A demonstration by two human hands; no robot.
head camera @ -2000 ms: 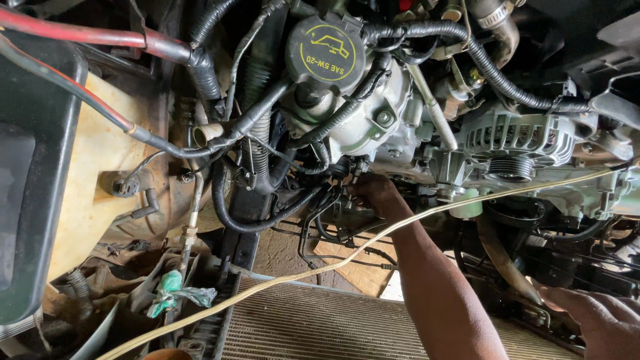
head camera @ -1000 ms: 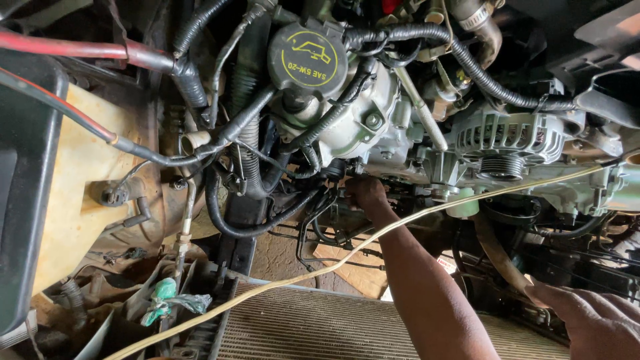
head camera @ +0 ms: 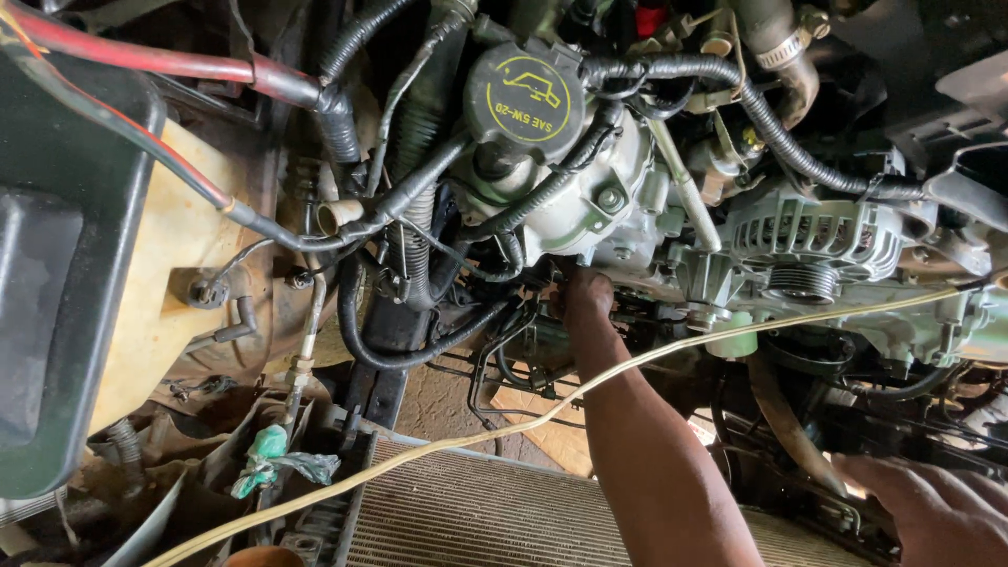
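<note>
My left hand (head camera: 587, 291) reaches in below the silver engine cover (head camera: 587, 213), its forearm rising from the bottom edge. Its fingers are mostly hidden among dark parts, so what they touch or hold cannot be told. Above it sits the black oil filler cap (head camera: 525, 98) with yellow markings. Black corrugated wiring sleeves (head camera: 551, 185) run close by. At the lower right, my right hand (head camera: 933, 504) is partly in frame, fingers stretched leftward, with nothing seen in them, near a brownish hose (head camera: 787, 429).
A pale cable (head camera: 472, 437) crosses diagonally over my left forearm. Radiator fins (head camera: 488, 512) lie below. The alternator (head camera: 815, 236) is at right, with a pale green cylindrical part (head camera: 732, 336) beneath. A cream reservoir (head camera: 169, 260) and red cable (head camera: 157, 51) are at left.
My left hand has moved slightly farther in under the engine cover, and its fingers show less than two seconds ago. My right hand stays at the lower right.
</note>
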